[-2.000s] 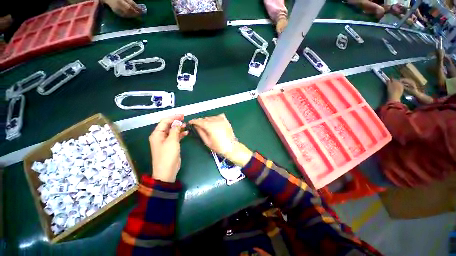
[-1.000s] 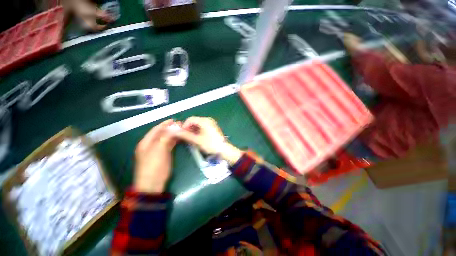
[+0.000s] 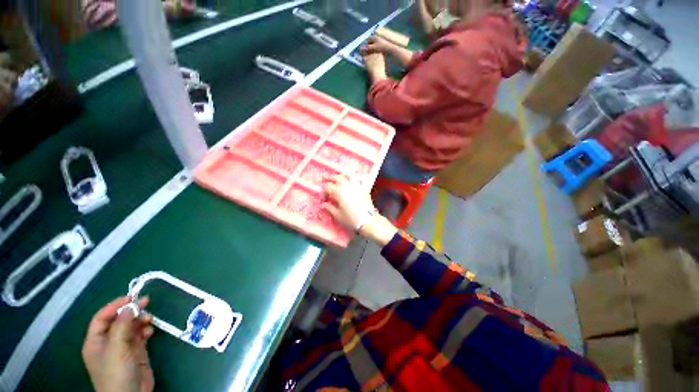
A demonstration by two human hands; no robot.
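My left hand (image 3: 119, 348) is at the lower left, its fingertips closed on a small white part (image 3: 132, 309). These fingertips overlap the rounded end of a white plastic frame (image 3: 180, 288) on the green worktop; I cannot tell whether they also grip the frame. The frame's wider end holds a blue insert (image 3: 203, 320). My right hand (image 3: 345, 200) reaches over the pink-red compartment tray (image 3: 270, 205), fingertips down in a near pocket among tiny grains. Whether it pinches any grains is hidden.
More white frames (image 3: 83, 181) lie on the green belt beyond the white line. A slanting post (image 3: 157, 84) stands at the tray's far left corner. A person in a red top (image 3: 452, 84) sits beyond the tray. A blue stool (image 3: 576, 165) and cartons stand on the floor at right.
The view has swung right; the carton of white parts is out of view. My hands have parted: the right moved into the tray, the left stays by the frame, now fully visible.
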